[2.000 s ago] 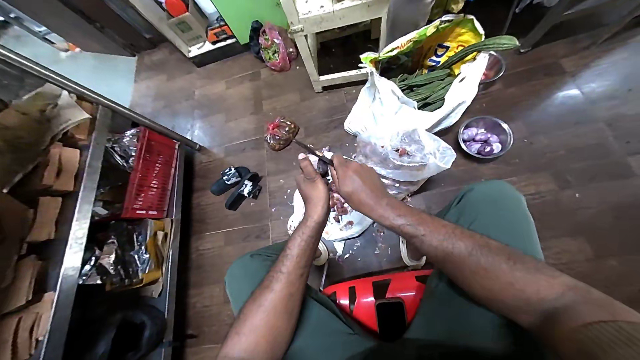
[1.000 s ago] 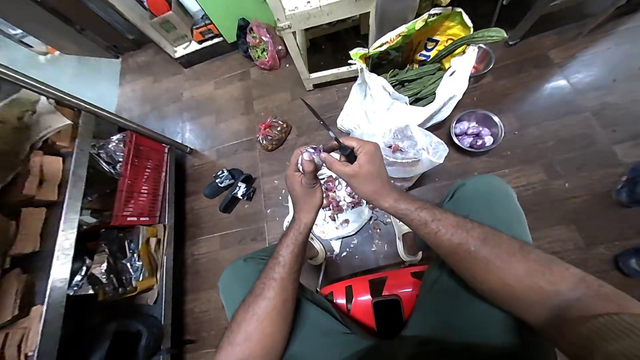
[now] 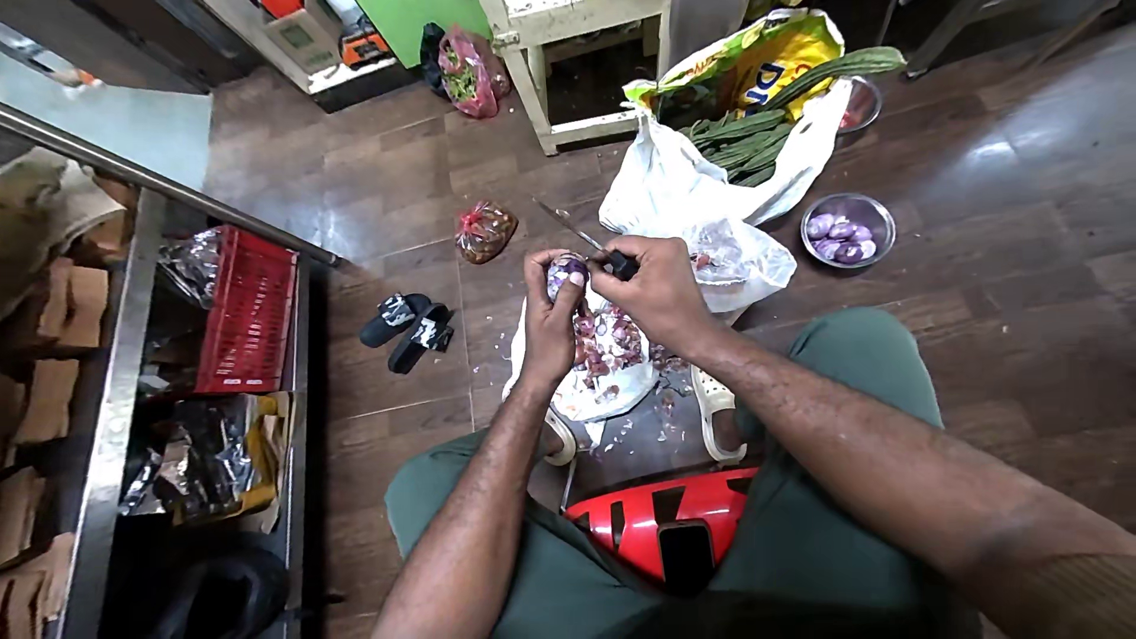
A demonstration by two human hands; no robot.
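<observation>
In the head view my left hand [image 3: 552, 324] holds a purple onion [image 3: 566, 273] between thumb and fingers. My right hand [image 3: 655, 288] grips the black handle of a knife [image 3: 572, 228], its blade pointing up and to the left, beside the onion. Below my hands, onion skins [image 3: 612, 342] lie in a white plastic bag [image 3: 593, 404] on the floor, with scraps around it. A metal bowl [image 3: 849, 266] at the right holds several purple onions [image 3: 839, 238]. Nearer my right hand is another white plastic bag [image 3: 763, 277].
A large white sack [image 3: 639, 169] holds long green vegetables [image 3: 745, 146]. Left of my hands lie a tied bag of brown food [image 3: 485, 232] and black sandals [image 3: 424, 335]. A shelf with a red crate [image 3: 251, 311] stands left; a red plastic stool [image 3: 621, 524] with a phone [image 3: 686, 555] is between my legs.
Both hands stay close together over the skins. The knife, low near the tied bag two seconds ago, now points up and left above the onion. The feet at the right edge are out of view.
</observation>
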